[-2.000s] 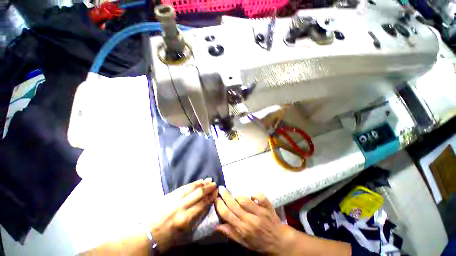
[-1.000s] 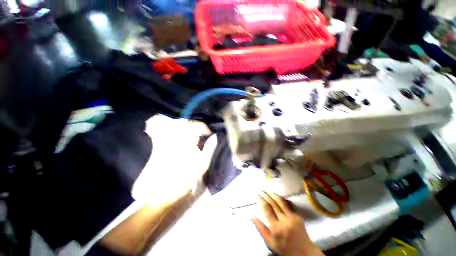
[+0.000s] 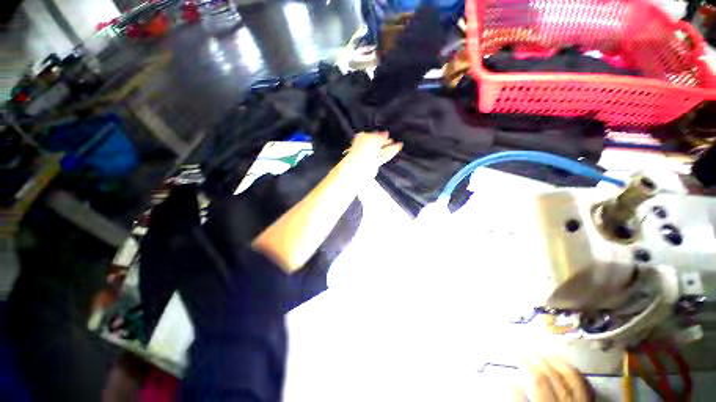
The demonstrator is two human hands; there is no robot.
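Note:
My left hand (image 3: 375, 149) is stretched out to the pile of black cut pieces (image 3: 447, 129) left of the sewing machine. It touches the dark fabric; the blurred fingers do not show whether they grip a piece. My right hand (image 3: 556, 381) lies on the white table by the needle end, cut off by the bottom edge, with nothing seen in it. The white machine head (image 3: 573, 235) stands at the right. No fabric shows under the needle area, which is partly hidden by the head.
A blue hose (image 3: 518, 157) curves behind the needle end. A pink-red basket (image 3: 581, 98) with dark pieces stands behind the machine. Scissors with red and yellow handles (image 3: 666, 369) lie under the machine arm, partly cut off. Dark fabric also hangs at the table's left.
The view has swung left. My left hand has moved from beside the needle end, out to the black pile. The dark piece near the needle no longer shows there. My right hand stays on the table.

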